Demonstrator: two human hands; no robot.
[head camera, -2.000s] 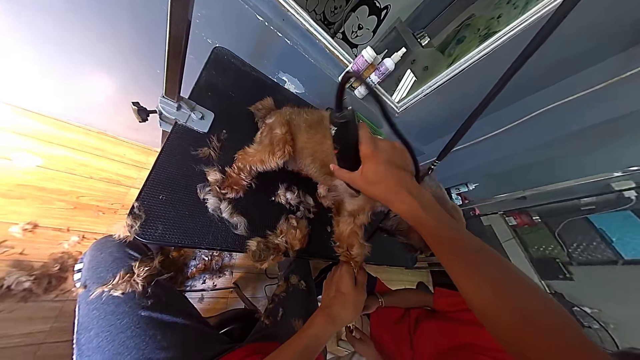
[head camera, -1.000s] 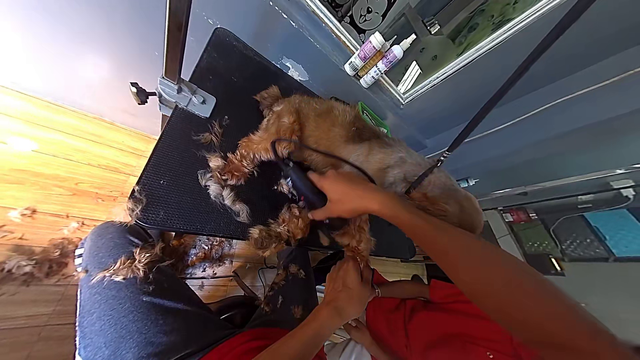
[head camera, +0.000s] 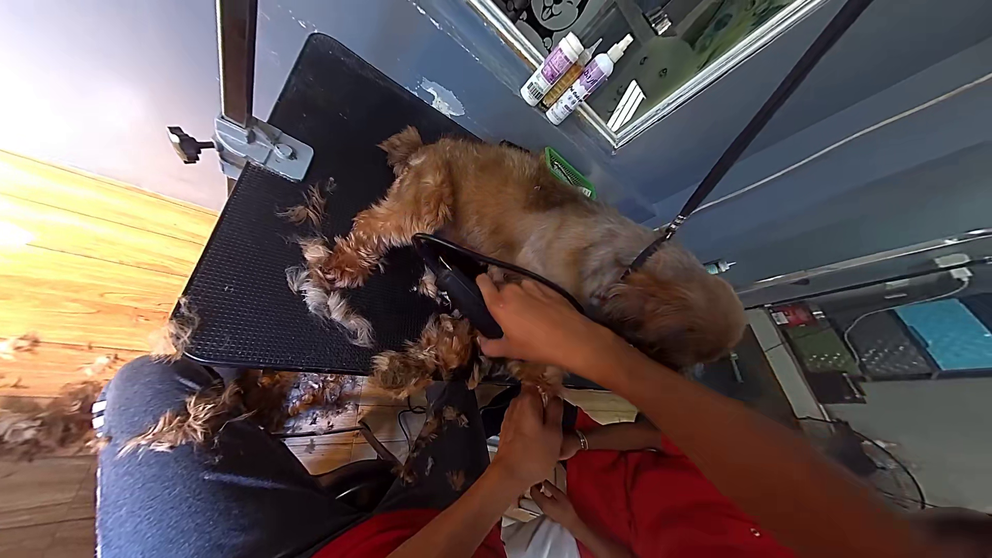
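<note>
My right hand (head camera: 535, 318) holds a black electric clipper (head camera: 463, 294) beside the belly and front legs of a tan, curly-coated dog (head camera: 504, 201). The clipper's cord loops back over the hand, and its blade contact is unclear. Lower down, my left hand (head camera: 531, 434) grips the dog's front paw (head camera: 540, 377) at the table edge. The dog is on a black ribbed grooming table (head camera: 240, 287), with a dark strap (head camera: 717, 174) at its neck. Cut hair (head camera: 333, 310) lies by its hind paws, and a brown clump (head camera: 434, 353) lies near the clipper.
A metal clamp and post (head camera: 267, 147) stand at the table's corner. Bottles (head camera: 581, 85) stand by a framed window or mirror, near a green basket (head camera: 567, 172). Another person in red (head camera: 651, 496) sits close, hands near my left hand. Hair clumps (head camera: 190, 418) cover blue jeans.
My right hand and the clipper have moved from the dog's back, over its side, down to the belly and legs. My left hand stays at the front paw.
</note>
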